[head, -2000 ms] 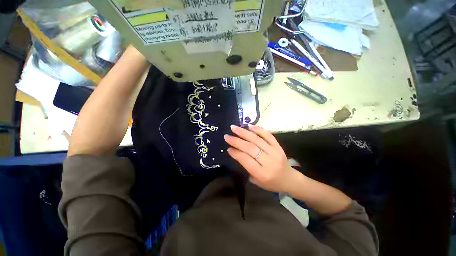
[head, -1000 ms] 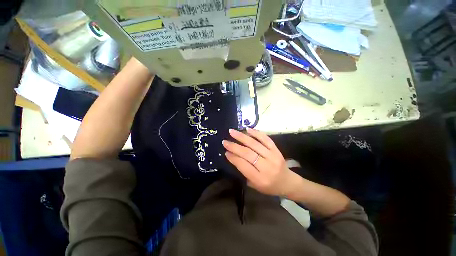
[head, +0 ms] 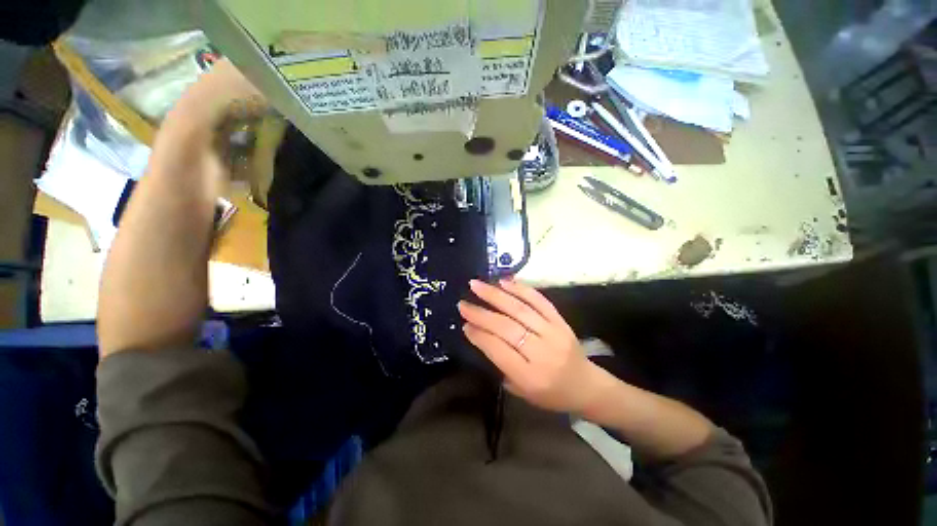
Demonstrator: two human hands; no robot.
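Note:
A black garment piece [head: 360,247] with pale scroll embroidery lies under the large cream sewing machine head [head: 411,92] and hangs towards my lap. A thin pale thread lies across it. My right hand [head: 529,344] rests flat on the cloth's near right part, fingers extended, just below the metal needle plate [head: 507,231]. My left hand [head: 221,90] is blurred at the left of the head, beyond the cloth's left side; its fingers and any hold are unclear. The needle is hidden beneath the head.
Grey thread snips [head: 622,202] lie on the table right, below pens [head: 606,139] and papers [head: 688,51]. A small clear container [head: 539,159] stands beside the head. A yellow-brown bar [head: 108,98] and plastic-wrapped things are at the left.
My left forearm has swung outward to the left, and the hand has come from behind the head into view, blurred. My right hand stays on the cloth, nearly unmoved.

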